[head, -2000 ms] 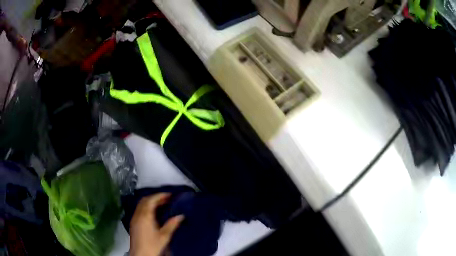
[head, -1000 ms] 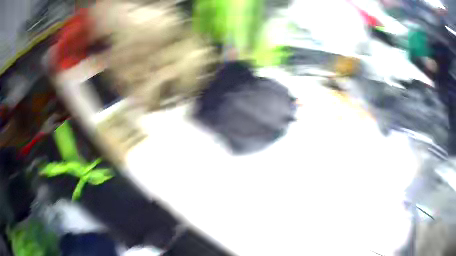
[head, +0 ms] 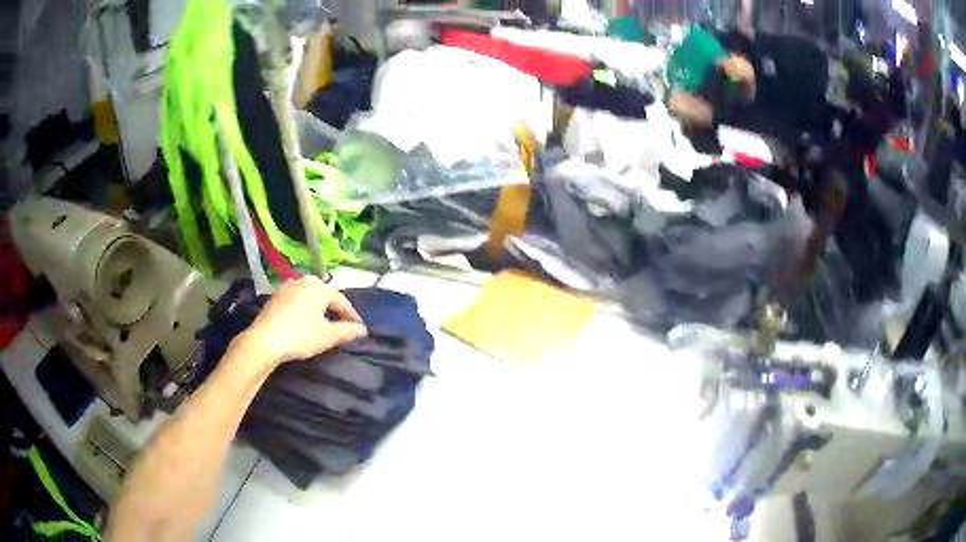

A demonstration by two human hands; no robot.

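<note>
A fanned pile of dark navy and grey-black pocket pieces (head: 328,408) lies on the white table, left of centre. My left hand (head: 307,323) is bare and reaches in from the lower left. It is over the upper edge of the pile, with thumb and fingers closed on the edge of a dark piece. How many pieces it grips cannot be told. My right hand is not in view.
A beige sewing machine (head: 117,281) stands at left, and a pale machine (head: 847,423) at right. Green strips (head: 201,138) hang behind the pile. A yellow-tan piece (head: 519,318) lies behind the table's middle. Grey fabric (head: 678,244) is heaped beyond. A person (head: 784,85) is at the back.
The view has swung right from the green-tied bundle to the fanned pile. My left hand, out of view one second ago, is now at the pile; the hand seen earlier was at navy fabric.
</note>
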